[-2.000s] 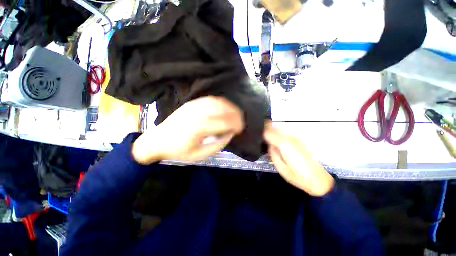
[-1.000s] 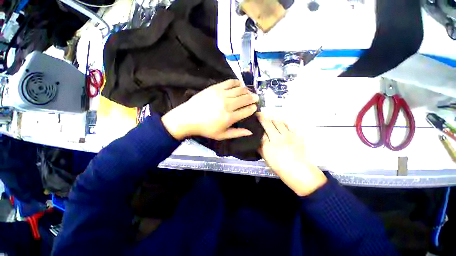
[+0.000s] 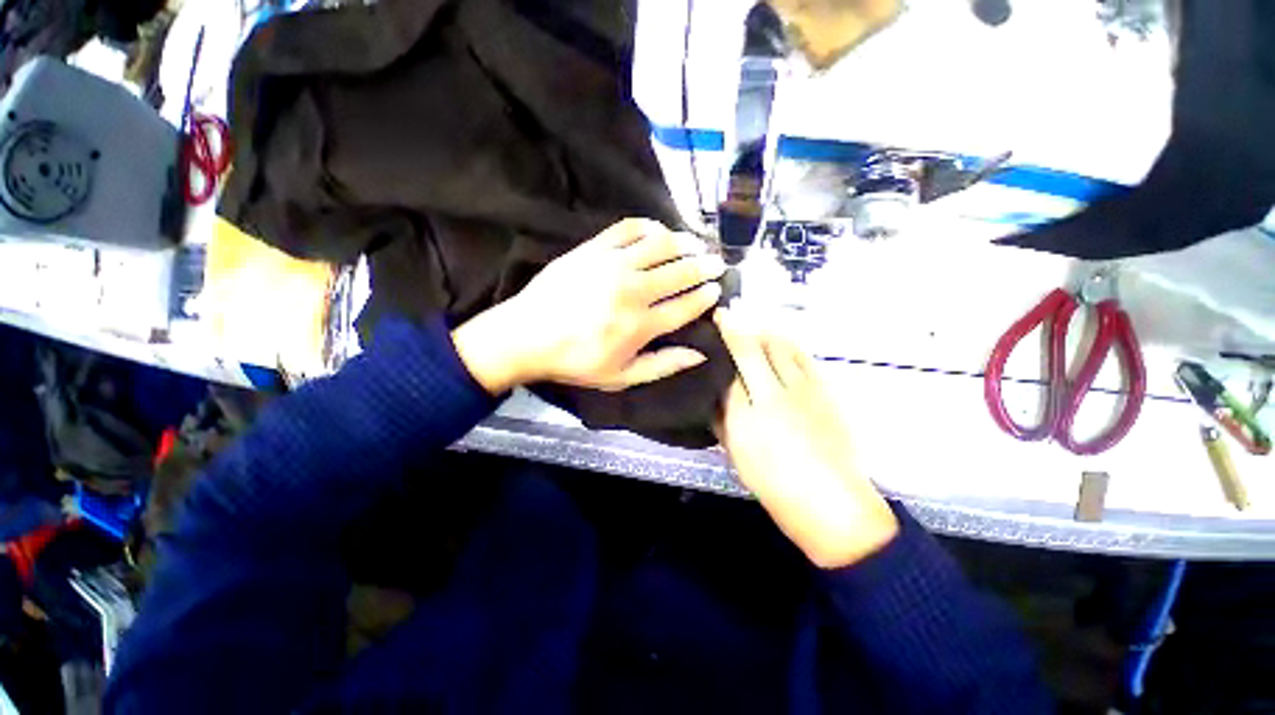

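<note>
A dark brown garment piece (image 3: 434, 140) lies bunched left of the needle, its right edge under my fingertips. The white sewing machine (image 3: 965, 105) with a blue stripe stands above and right of my hands. Its needle area (image 3: 734, 245) is just beyond my fingertips. My left hand (image 3: 608, 307) lies flat on the cloth, fingers pointing at the needle. My right hand (image 3: 790, 426) rests at the cloth's right edge, fingertips on it near the needle. The cloth under both hands is hidden; I cannot tell whether the presser foot is down.
Red-handled scissors (image 3: 1065, 370) lie right of the needle, with snips (image 3: 1219, 405) and a yellowish tool (image 3: 1223, 468) farther right. A black band (image 3: 1189, 154) drapes over the machine. A grey box (image 3: 84, 154), red scissors (image 3: 206, 158) and a yellow-brown board (image 3: 273, 273) are left.
From two seconds ago, my left hand has moved up and right, flattening on the cloth by the needle. My right hand has moved slightly left onto the cloth edge. The view has shifted.
</note>
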